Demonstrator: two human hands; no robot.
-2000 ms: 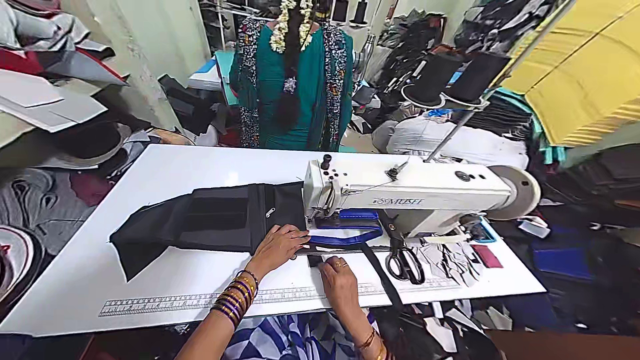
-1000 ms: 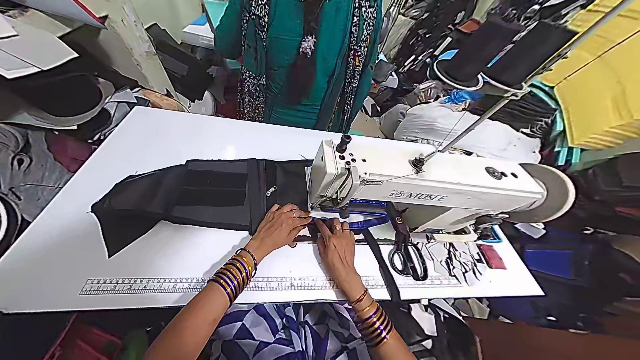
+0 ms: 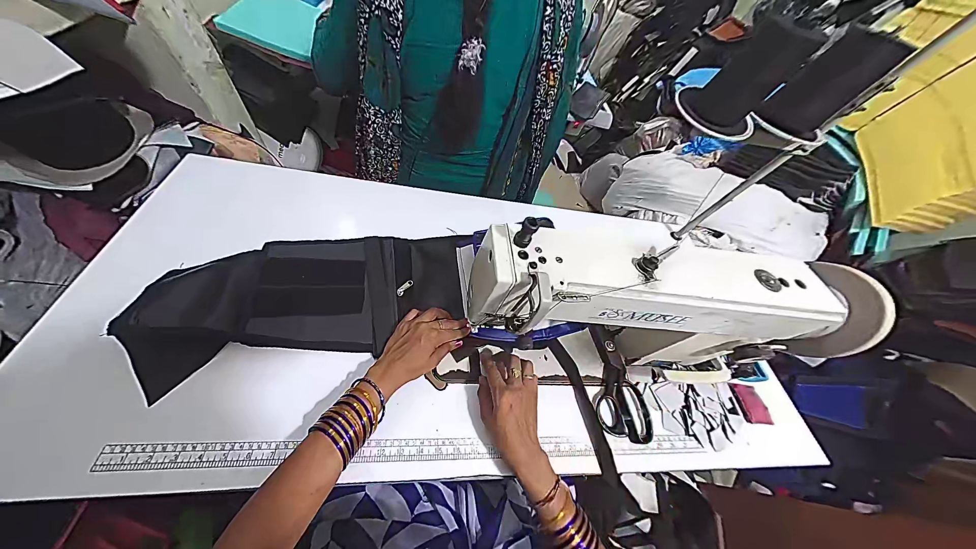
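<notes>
A black fabric piece with a zipper (image 3: 313, 293) lies flat on the white table, its right end running under the head of a white sewing machine (image 3: 671, 297). My left hand (image 3: 419, 347) presses on the near right edge of that fabric, fingertips close to the needle area. Beside it, my right hand (image 3: 507, 396) rests with bent fingers on a narrow dark strip just in front of the machine; whether it grips the strip is unclear. Blue trim (image 3: 557, 332) shows under the machine arm. A long black strap (image 3: 583, 400) runs down over the table's near edge.
Black-handled scissors (image 3: 624, 404) lie right of the strap, near white fabric scraps (image 3: 698, 412) and a small red piece (image 3: 752, 404). A printed ruler scale (image 3: 252, 451) runs along the near edge. Across the table is a person in green (image 3: 450, 99). Fabric piles surround the table.
Two seconds ago my right hand was lower and farther from the machine; it has moved up beside the left hand. The black fabric stays under the machine head. The view has moved closer.
</notes>
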